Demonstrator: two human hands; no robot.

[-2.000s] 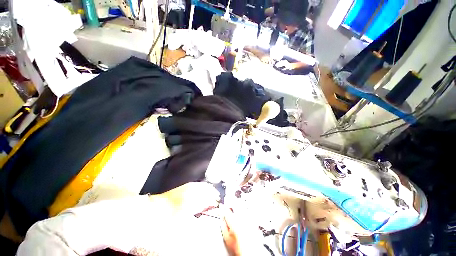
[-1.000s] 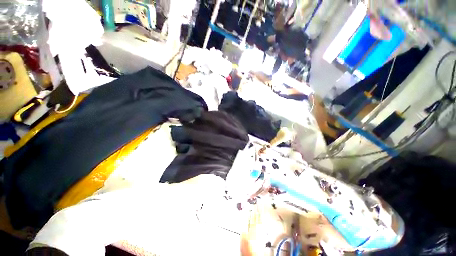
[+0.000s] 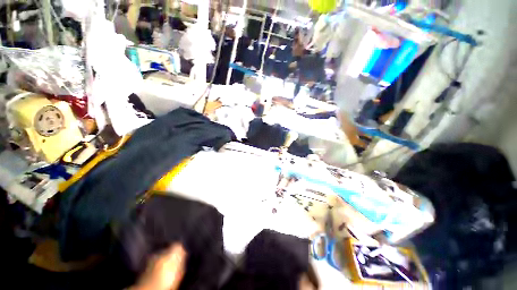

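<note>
A brown-black fabric panel point(image 3: 184, 224) is at the bottom centre, off the needle area and close to me, blurred. A second dark part of cloth point(image 3: 275, 257) shows to its right; I cannot tell whether they are joined. My left hand point(image 3: 164, 269), blurred, grips the left part. My right hand point(image 3: 308, 280) is mostly cut off by the bottom edge; a sliver shows at the right part's edge, holding it. The white sewing machine point(image 3: 363, 195) with a blue stripe lies to the right, with no dark panel at its needle end.
A blue-black garment pile point(image 3: 147, 153) lies at left over a yellow-orange sheet point(image 3: 170, 177). Blue-handled scissors point(image 3: 324, 247) and a yellow-edged parts tray point(image 3: 354, 271) are at lower right. A yellowish machine point(image 3: 48, 124) stands far left. Black cloth point(image 3: 453, 187) is at far right.
The dark panel has come away from the machine towards me, and both hands have moved down to the bottom edge. The view has shifted, bringing the tray and yellowish machine further into sight.
</note>
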